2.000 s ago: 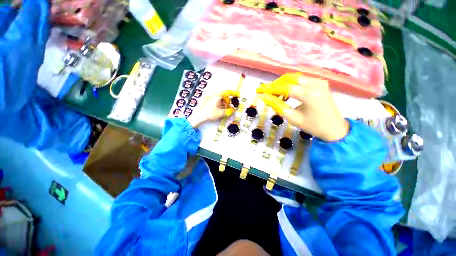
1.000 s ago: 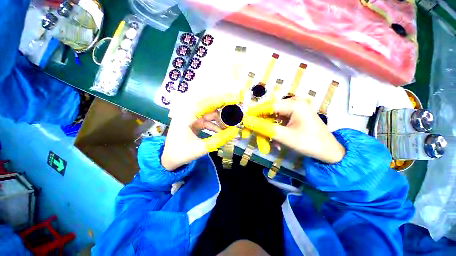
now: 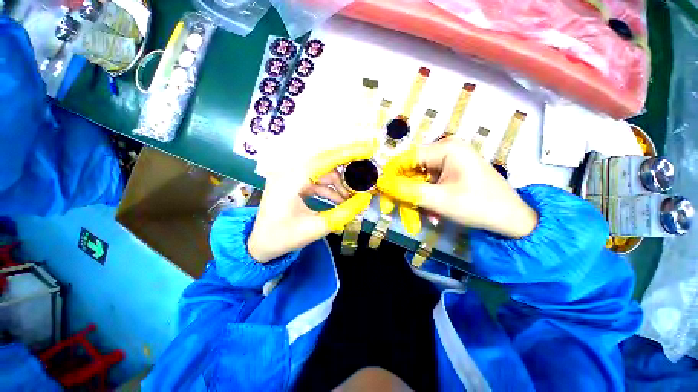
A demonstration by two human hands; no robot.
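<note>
A wristwatch with a round black face (image 3: pixel 360 175) and thin metal rim is held up between both hands over the near edge of the mat. My left hand (image 3: pixel 306 199), with yellow finger cots, grips its left side between thumb and forefinger. My right hand (image 3: pixel 444 184), also in yellow cots, has its fingertips at the right side of the same watch. Another watch (image 3: pixel 397 129) lies just beyond the hands on the white mat (image 3: pixel 344 57). More gold bracelets (image 3: pixel 460 107) lie in rows, partly hidden by my hands; some ends are reddish.
Round dark stickers (image 3: pixel 278 66) lie in two columns at the mat's left. Pink foam (image 3: pixel 490 53) lies at the back. Dispenser bottles (image 3: pixel 639 194) stand in a metal dish at the right. A clear sleeve of white discs (image 3: pixel 174 84) lies left. A cardboard box (image 3: pixel 164 207) is below left.
Both hands moved from the laid-out watches to hold one watch up in front of me. Over the last second the hands barely moved; the view shifted a little.
</note>
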